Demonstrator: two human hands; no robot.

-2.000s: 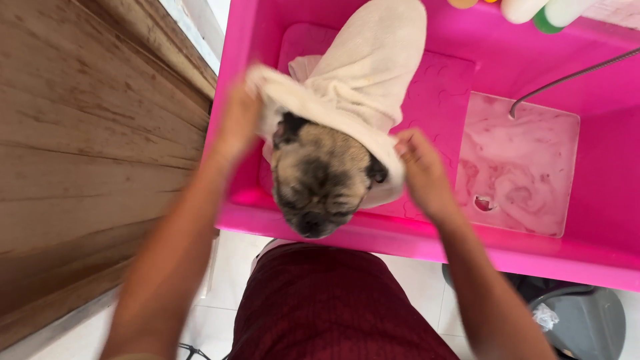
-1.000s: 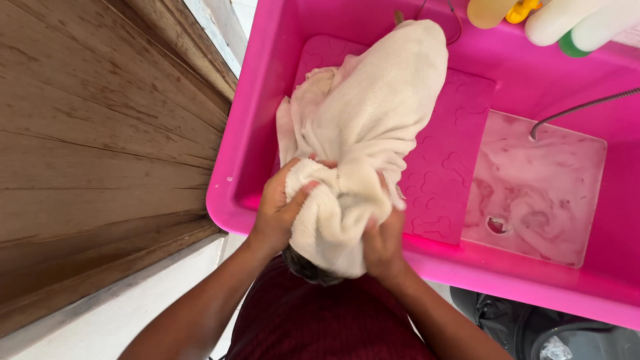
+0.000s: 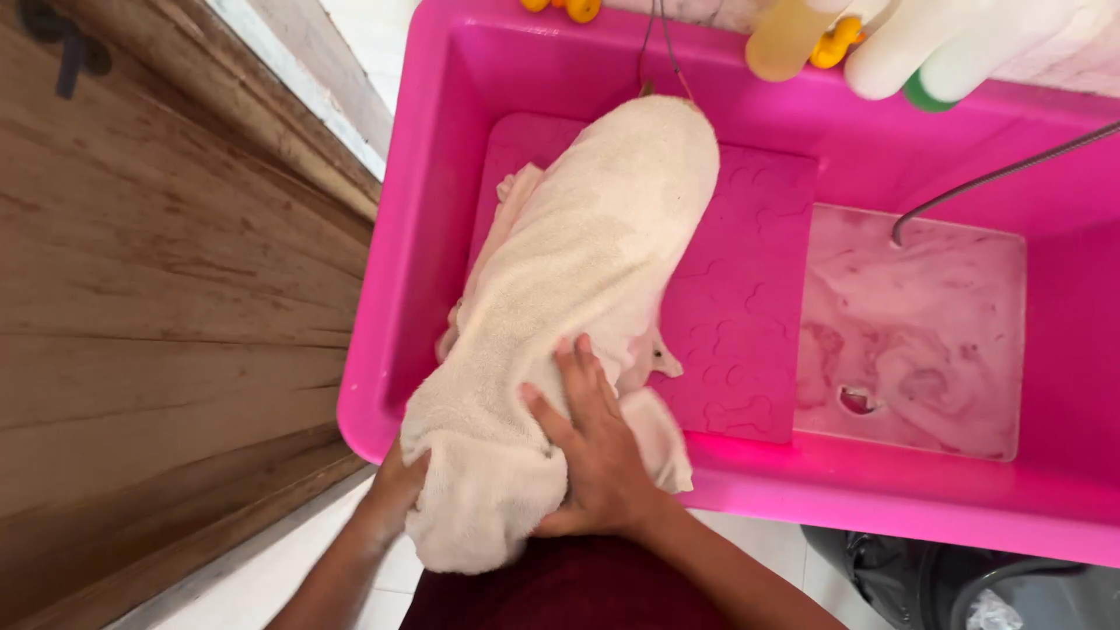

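A cream towel [image 3: 569, 254] covers the dog, which stands on the raised pink platform of the tub with its head end over the near rim. The dog's head is hidden under the cloth. At the towel's lower left, my left hand [image 3: 394, 494] presses against its side, fingers partly hidden by the cloth. My right hand [image 3: 599, 446] lies on the towel's right side with its fingers spread. One towel corner hangs by my right wrist. Around the dog is the pink plastic tub [image 3: 875, 503].
Cloudy water [image 3: 919, 350] lies around a drain at the right, below a metal shower hose [image 3: 1006, 175]. Bottles [image 3: 989, 52] and a yellow rubber duck [image 3: 836, 42] line the back rim. A wooden door [image 3: 175, 350] stands left. A black bin bag [image 3: 884, 569] is below the tub.
The dog's face showed at first and is now covered by the towel. My right hand has gone from bunching the cloth near the head to lying flat and spread on it.
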